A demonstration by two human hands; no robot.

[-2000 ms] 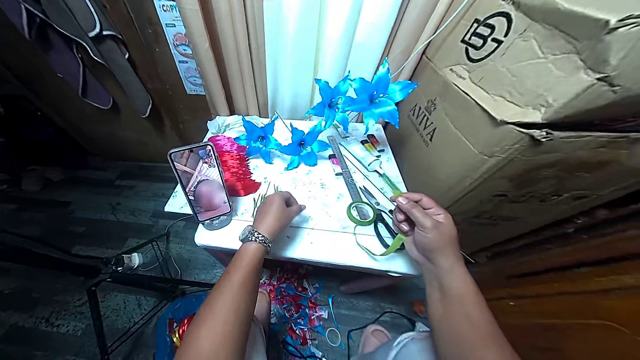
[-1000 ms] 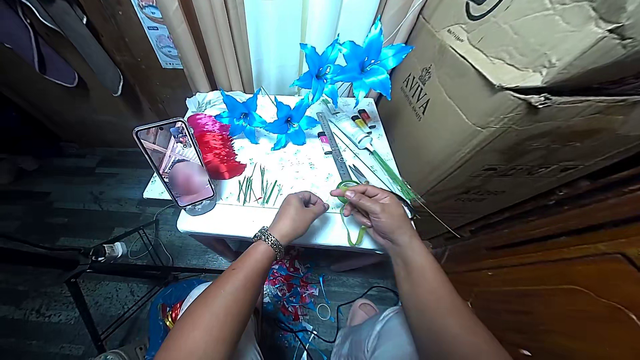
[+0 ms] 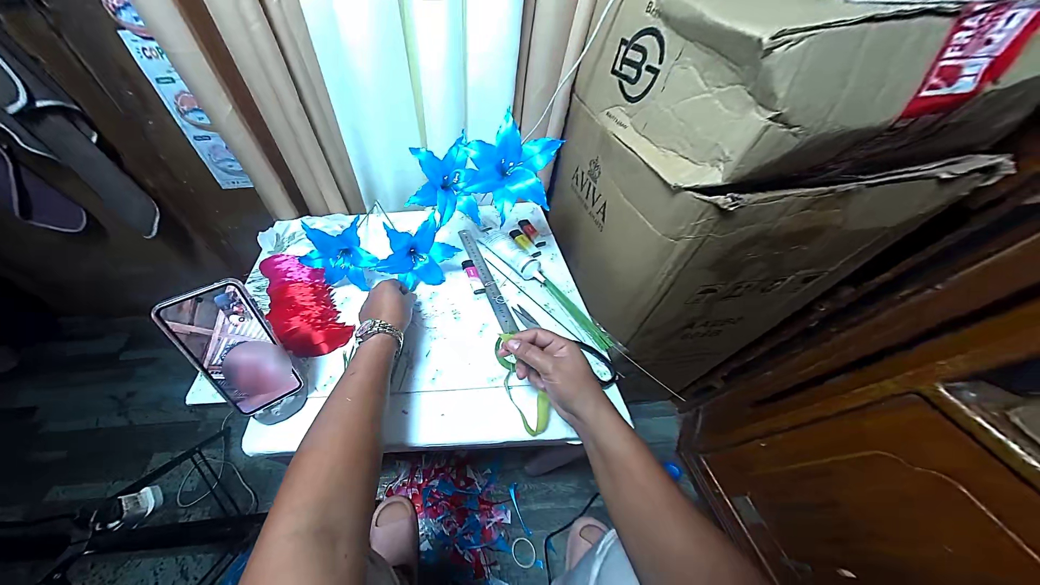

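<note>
My left hand (image 3: 388, 305) is at the blue ribbon flowers (image 3: 416, 253) near the table's back left; its fingertips are hidden, so its grip cannot be told. My right hand (image 3: 552, 364) pinches green floral tape (image 3: 539, 413), whose loose end hangs in a loop over the white table (image 3: 455, 418). A metal ruler (image 3: 487, 280) lies beyond that hand, beside scissors (image 3: 597, 357) partly under it. Right of the ruler are green stems (image 3: 573, 313) and a white glue bottle (image 3: 513, 253). Red ribbon petals (image 3: 305, 313) lie left of my left hand.
A phone (image 3: 236, 349) on a stand occupies the table's left edge. Large cardboard boxes (image 3: 634, 244) stand close at the right, above a wooden cabinet (image 3: 853, 487). Ribbon scraps (image 3: 455, 512) litter the floor between my feet. Small bottles (image 3: 526, 234) lie at the back right.
My left hand has moved away from me, from the front part of the table to the blue flowers. The right hand still has the green tape.
</note>
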